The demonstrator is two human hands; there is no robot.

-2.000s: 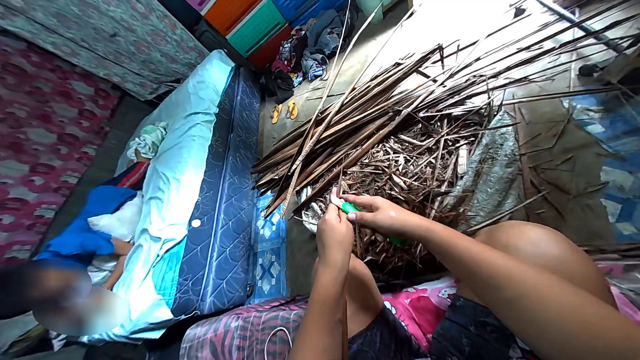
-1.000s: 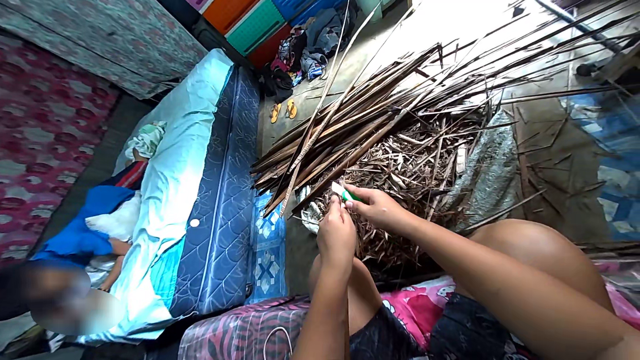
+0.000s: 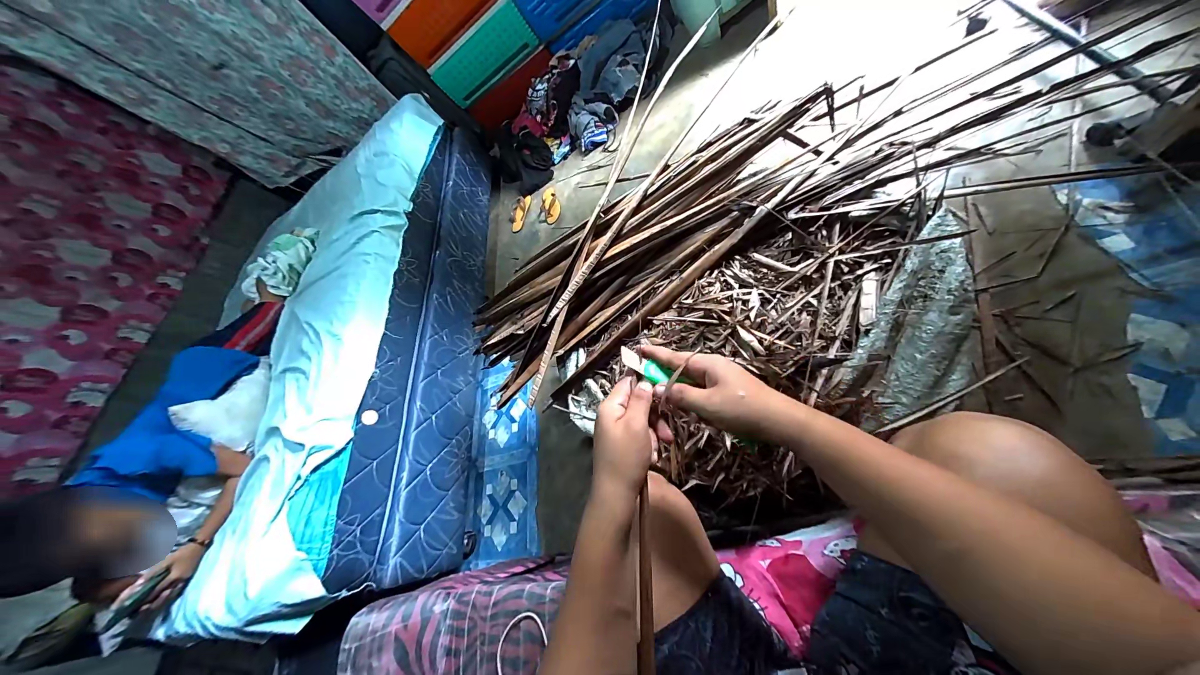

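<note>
My right hand is closed around the green handle of a small knife, whose pale blade points up and left. Just below the blade, my left hand pinches a long brown plant strip, which runs down along my left forearm. A thin curled piece shows by my right fingers. Beyond both hands lies a heap of brown shavings, and long dry stalks are piled behind it.
A blue mattress with a light sheet stands at the left, where a person lies. Orange slippers and a clothes pile are on the floor further back. A silvery plastic sheet lies right of the shavings.
The knife in my right hand has changed its angle, and its pale blade shows more plainly now. Both hands remain close together in nearly the same place.
</note>
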